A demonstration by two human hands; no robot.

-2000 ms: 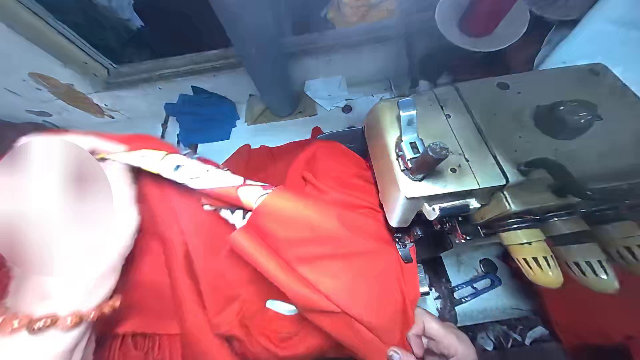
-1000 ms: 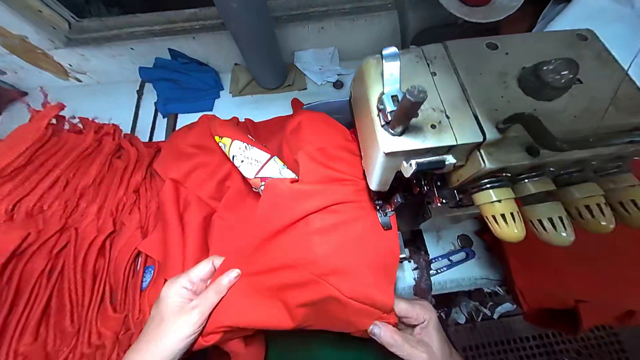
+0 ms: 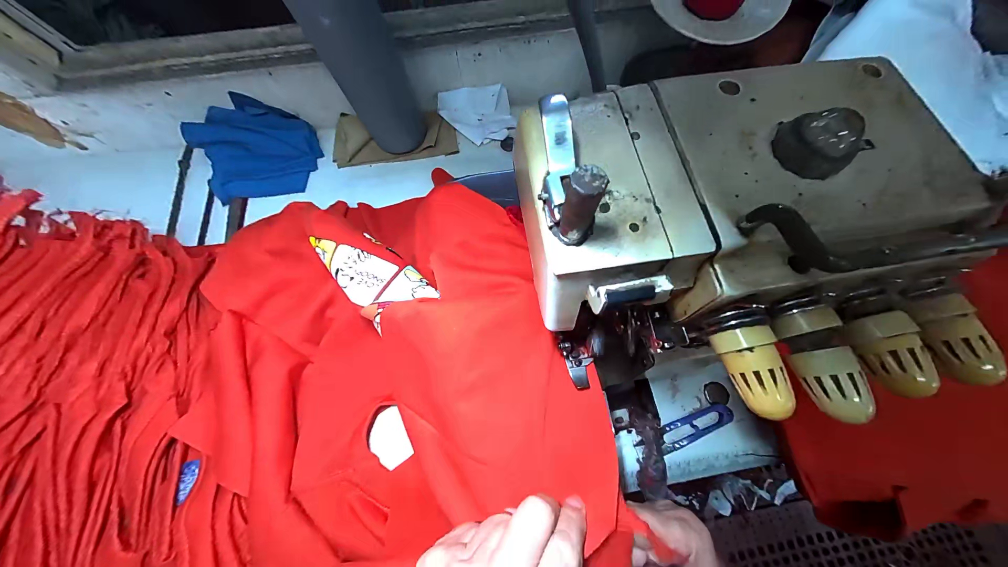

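Observation:
Red knit fabric (image 3: 488,378) with a printed patch (image 3: 370,276) lies up against the presser foot (image 3: 577,370) of an overlock sewing machine (image 3: 614,205). At the bottom, my left hand (image 3: 516,535) rests on the cloth near its right edge, fingers bent and pinching it. My right hand (image 3: 673,535) grips the edge of the same cloth just right of it, partly hidden by a fold. Much of both hands is cut off by the frame or covered.
A gathered stack of red pieces (image 3: 102,378) fills the left. Behind are a blue cloth (image 3: 256,146) and a grey pipe (image 3: 366,79). Yellow tension knobs (image 3: 752,370) jut from the machine. More red fabric (image 3: 890,449) hangs at right.
My left hand has moved right across the cloth, close to my right hand. A pale opening now shows in the lower part of the fabric. The view has shifted.

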